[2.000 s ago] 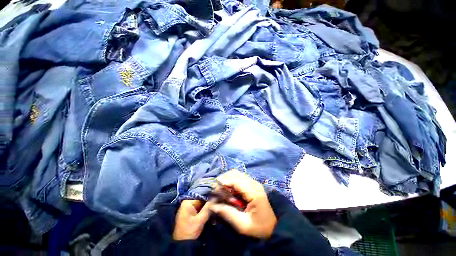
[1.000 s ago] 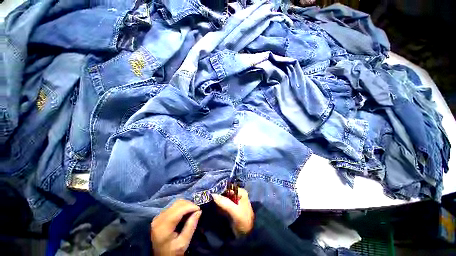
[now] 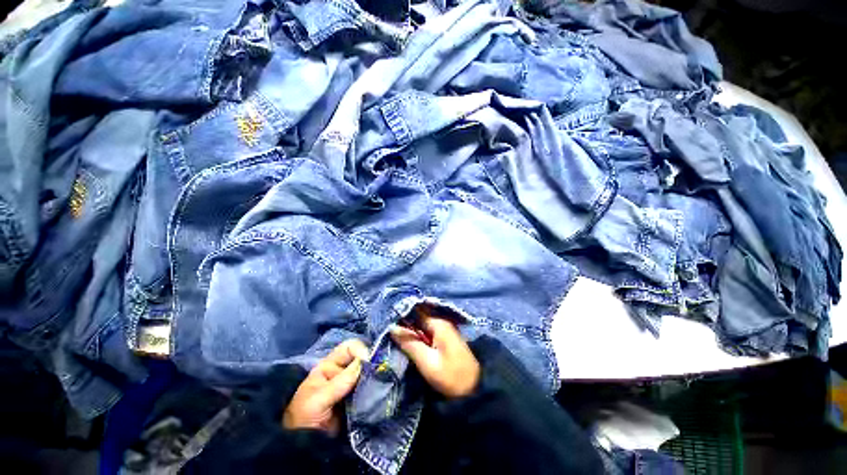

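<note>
A blue denim garment (image 3: 483, 269) with doubled stitched seams lies at the table's near edge. One stitched part of it is folded up between my hands, and a flap hangs down towards my lap. My left hand (image 3: 325, 388) pinches the edge of this part. My right hand (image 3: 444, 360) is at the upper edge of the same part, close to my left hand. Thread snips (image 3: 420, 325) show as a small red bit inside my right hand; their blades are mostly hidden.
A large heap of denim (image 3: 557, 176) covers the curved white table (image 3: 618, 343). Garments at the left have yellow embroidery (image 3: 249, 124) and a whitish label (image 3: 153, 338). Below the table at right are a green crate (image 3: 701, 445) and a crumpled pale bundle (image 3: 636, 429).
The stitched part between my hands is lifted and turned, and a flap now hangs below it. My right hand has moved slightly up, and the red grip is more hidden.
</note>
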